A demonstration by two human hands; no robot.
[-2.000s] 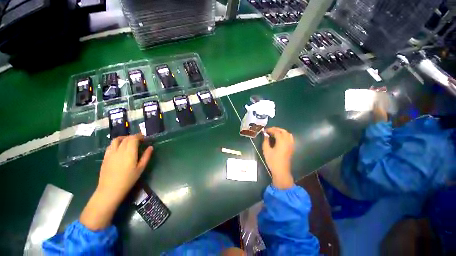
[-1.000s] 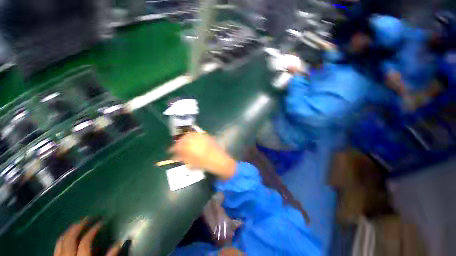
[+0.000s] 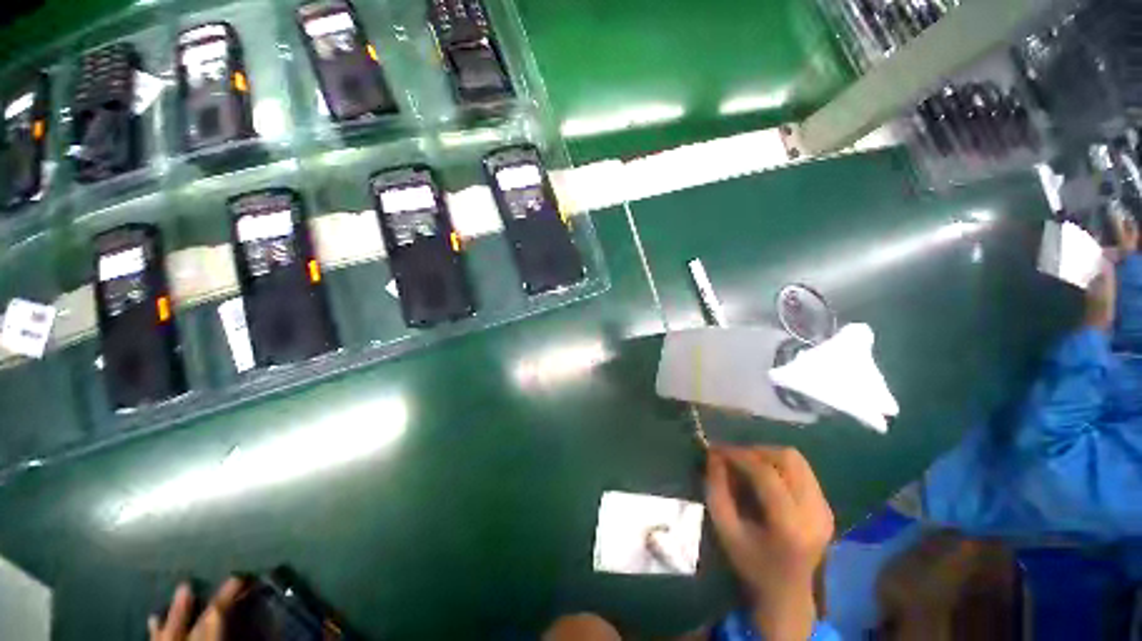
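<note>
My left hand (image 3: 198, 614) is at the bottom left edge, mostly cut off, with its fingers against a dark phone (image 3: 291, 607), also cut off. My right hand (image 3: 770, 507) is low at centre right, with thumb and forefinger pinched on what looks like a thin yellowish stick (image 3: 699, 427); it lines up with a bench seam, so the grip is not fully clear. A white card (image 3: 639, 551) with a small item on it lies left of this hand. Beyond the hand stand a pale carton (image 3: 714, 369), a round clear-silvery top (image 3: 804, 313) and a white wipe (image 3: 849, 376).
A clear blister tray (image 3: 501, 332) with two rows of black phones spans the upper left over the white rail (image 3: 676, 167). A thin white strip (image 3: 705, 291) lies behind the carton. A grey post (image 3: 902, 82) and more trays stand upper right. A blue-sleeved person (image 3: 1052, 438) works at right.
The view has swung and come closer. The stick no longer lies beside the card. My left hand is now low at the frame edge on a phone. My right hand has moved off the card.
</note>
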